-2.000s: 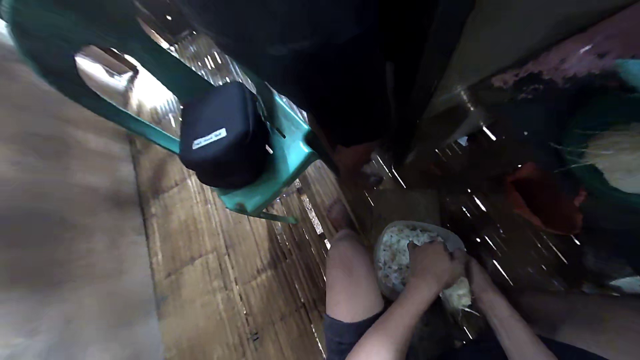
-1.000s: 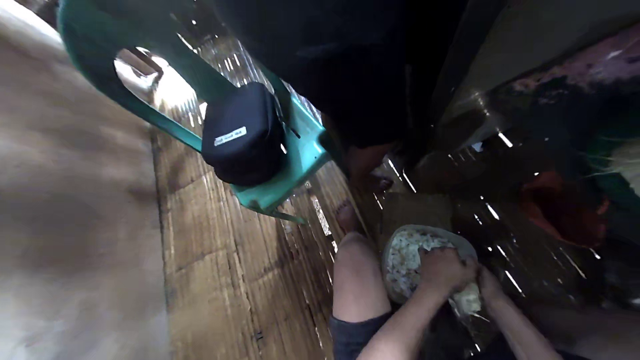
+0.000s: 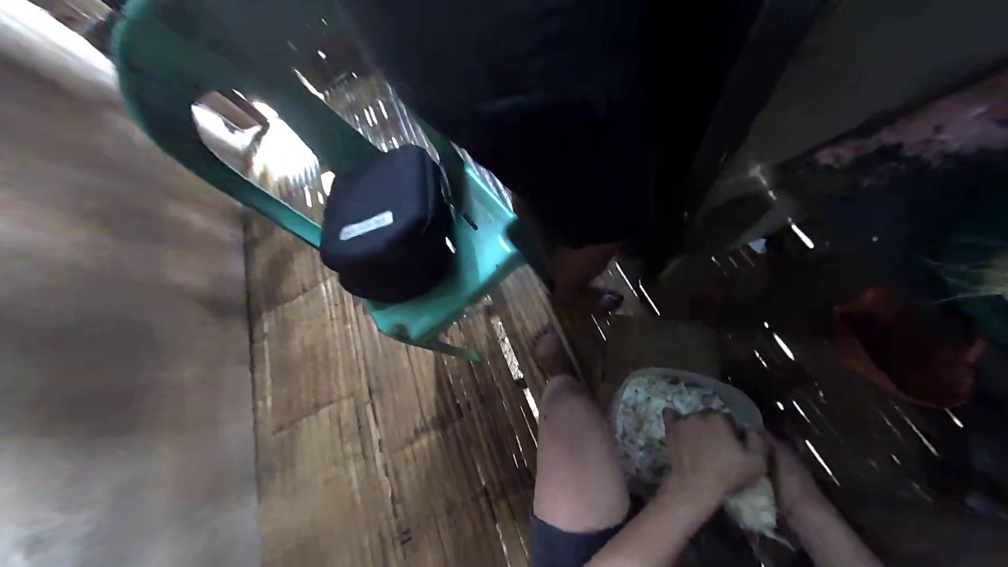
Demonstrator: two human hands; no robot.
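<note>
A pale bowl [image 3: 736, 398] of whitish, flaky food or plant matter [image 3: 646, 417] stands low between my legs. My left hand [image 3: 705, 449] lies over its right part with the fingers bent down; what is under the fingers is hidden. Close by, at the bowl's right rim, my right hand [image 3: 780, 465] is curled round a pale, leafy or fibrous bundle [image 3: 754, 504], which hangs out below between the two hands.
A green plastic chair [image 3: 480, 252] carries a black zippered case [image 3: 386, 228] with a label. Just past it a person in dark clothes stands, one bare foot [image 3: 602, 301] visible. A red container [image 3: 906, 346] is at right on the slatted bamboo floor [image 3: 331, 441]; a wall [image 3: 118, 315] runs along the left.
The view has shifted, so the chair and case appear farther right. Both hands stay at the bowl; no other plain change.
</note>
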